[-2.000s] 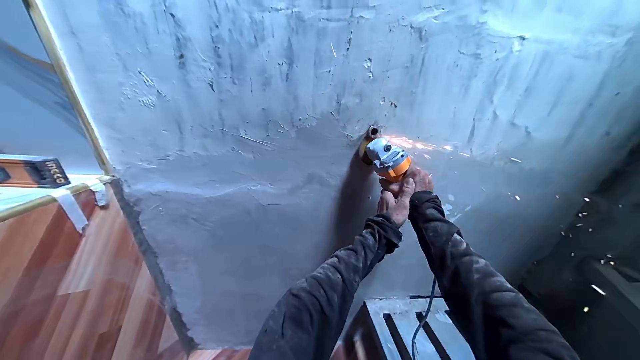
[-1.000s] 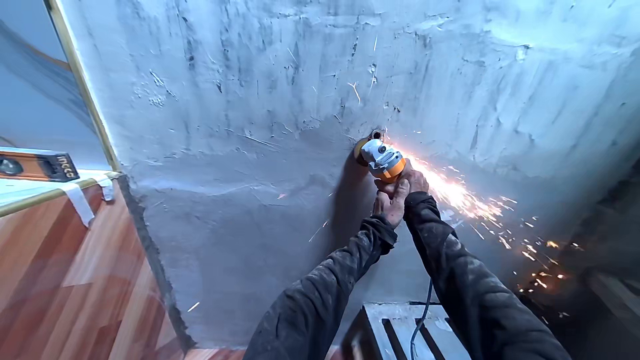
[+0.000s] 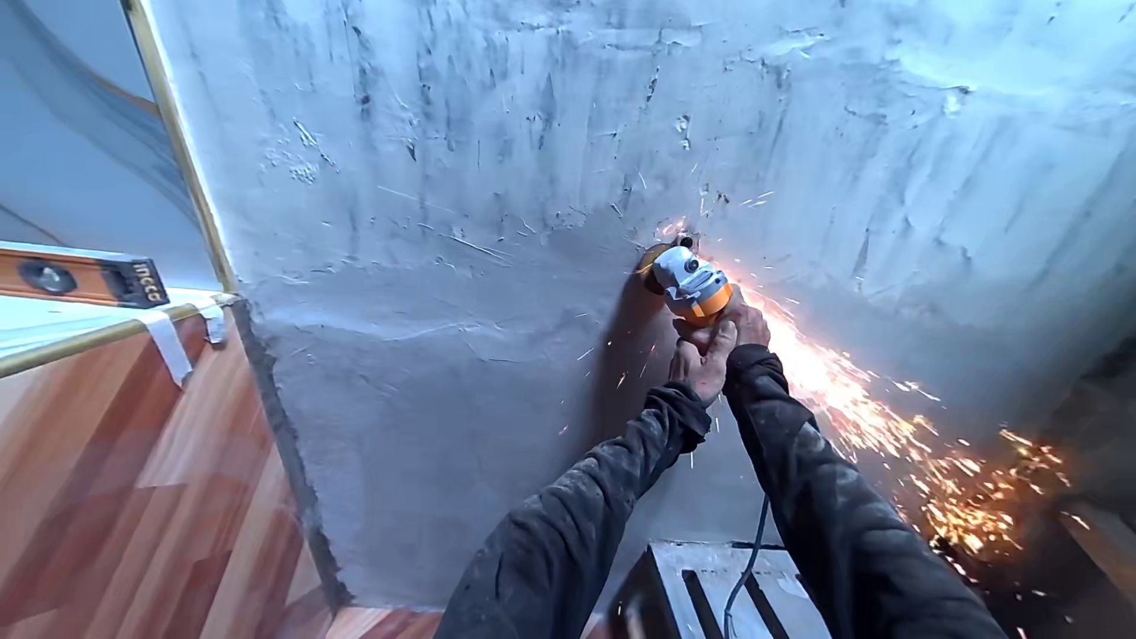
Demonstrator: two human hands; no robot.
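Note:
An orange and grey angle grinder (image 3: 694,286) is held against the plastered wall (image 3: 461,426), right of the view's middle. Its disc and guard (image 3: 655,268) are beside a small dark pipe end or fitting (image 3: 683,240) on the wall. My left hand (image 3: 706,359) grips the lower part of the grinder's body, and my right hand (image 3: 747,324) wraps around it from the right. The two hands touch, and their fingers are partly hidden. Bright sparks (image 3: 825,373) stream from the tool down to the right. A power cord (image 3: 753,564) hangs below my right sleeve.
A slotted metal or plastic box-like stand (image 3: 670,568) is below my arms. An orange spirit level (image 3: 84,277) lies on a ledge at left, near strips of white tape (image 3: 167,344). Wood-look flooring (image 3: 98,497) spreads at lower left. Dark objects at lower right are unclear.
The spark stream has grown from a few faint streaks to a dense, bright spray toward the lower right. Both hands stay on the grinder by the same wall fitting.

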